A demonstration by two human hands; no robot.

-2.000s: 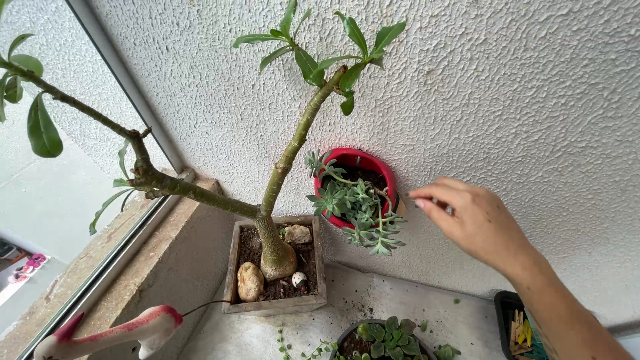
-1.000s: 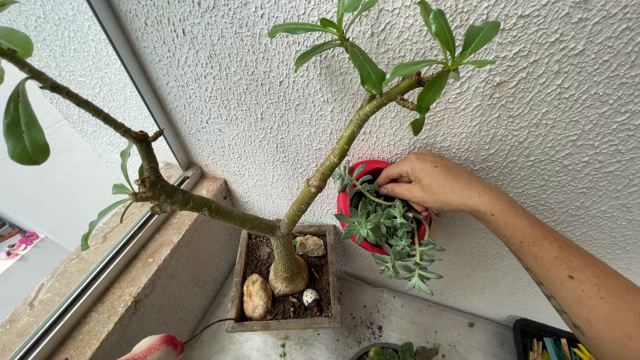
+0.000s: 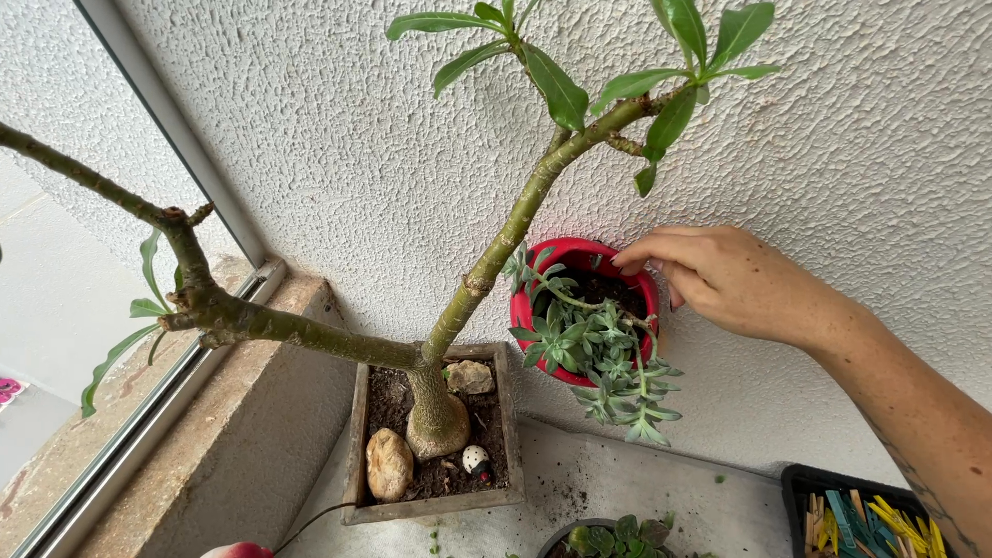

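Observation:
My right hand [image 3: 709,275] reaches in from the right, its fingertips at the upper right rim of a red plant pot [image 3: 521,314]. Whether the fingers pinch anything cannot be told. Grey-green succulent stems [image 3: 573,333] fill the pot's lower left and trail over its front edge, with dark soil [image 3: 601,288] showing behind them. A small leafy piece stands in the soil near the back rim. My left hand is not in view.
A square wooden planter [image 3: 434,510] holds a thick-stemmed plant [image 3: 438,411], stones [image 3: 390,465] and a spotted ornament [image 3: 476,462]. Its branch [image 3: 496,248] rises beside the red pot. A round pot of succulents [image 3: 620,539] and a black basket of clothespins [image 3: 868,527] stand in front.
My right hand came from beside the red pot to inside it, then drew back right to its rim. The soil at the back is more exposed than one second ago.

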